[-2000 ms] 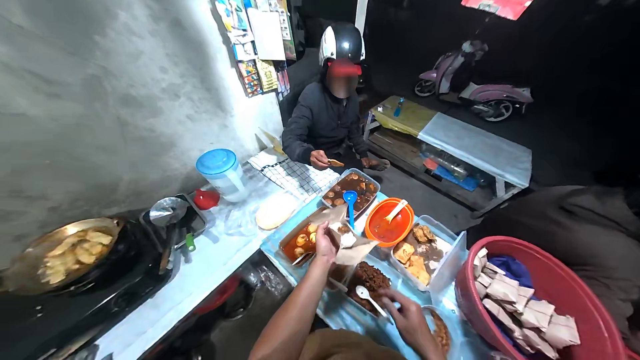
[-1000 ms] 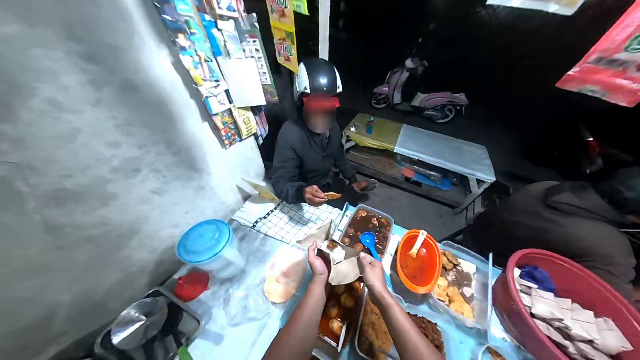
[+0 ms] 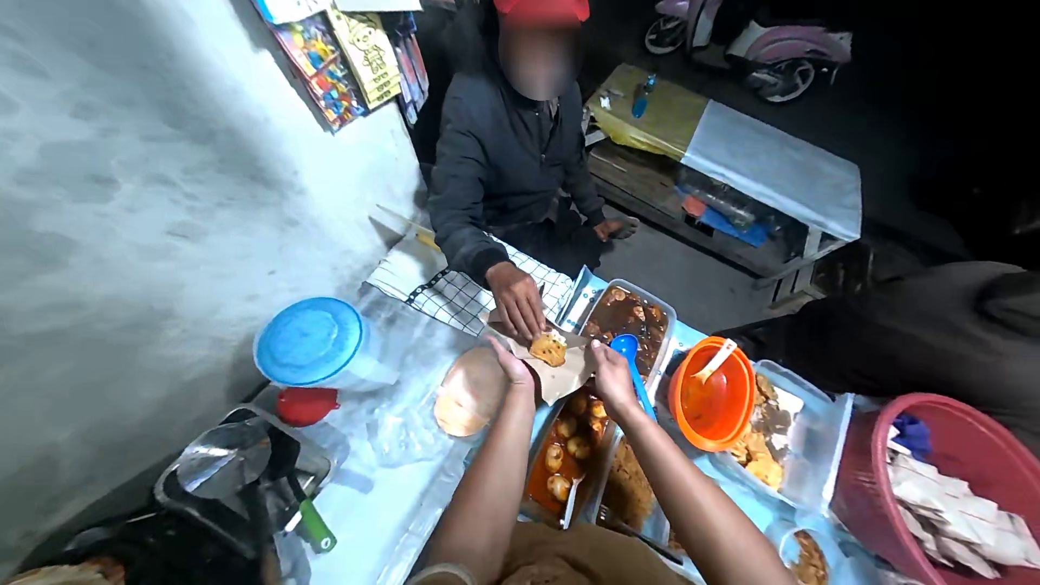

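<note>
Both my hands hold a sheet of brown food-wrapping paper (image 3: pixel 561 378) from its sides, above the food tubs. My left hand (image 3: pixel 513 367) supports the left edge, and my right hand (image 3: pixel 611 375) grips the right edge. A piece of fried food (image 3: pixel 548 348) lies on the paper, over what looks like a little white rice. The hand of a person opposite (image 3: pixel 517 301) reaches down to the paper, its fingertips at the fried food. Just right of my right hand, a blue spoon (image 3: pixel 626 348) rests in a tub of dark stew (image 3: pixel 621 313). Below the paper stands a tub of eggs in red sauce (image 3: pixel 561 455).
An orange bowl (image 3: pixel 712 398) with a spoon, a clear tub of fried pieces (image 3: pixel 764 467) and a red basin of paper packets (image 3: pixel 959 504) stand right. Left are a blue-lidded container (image 3: pixel 309 341), a green-handled utensil (image 3: pixel 315 524) and a wall. A seated person (image 3: pixel 520 162) faces me.
The other person's hand has come forward to the paper, and a fried piece now lies on it. My right hand, low near the tubs two seconds ago, now holds the paper's right side.
</note>
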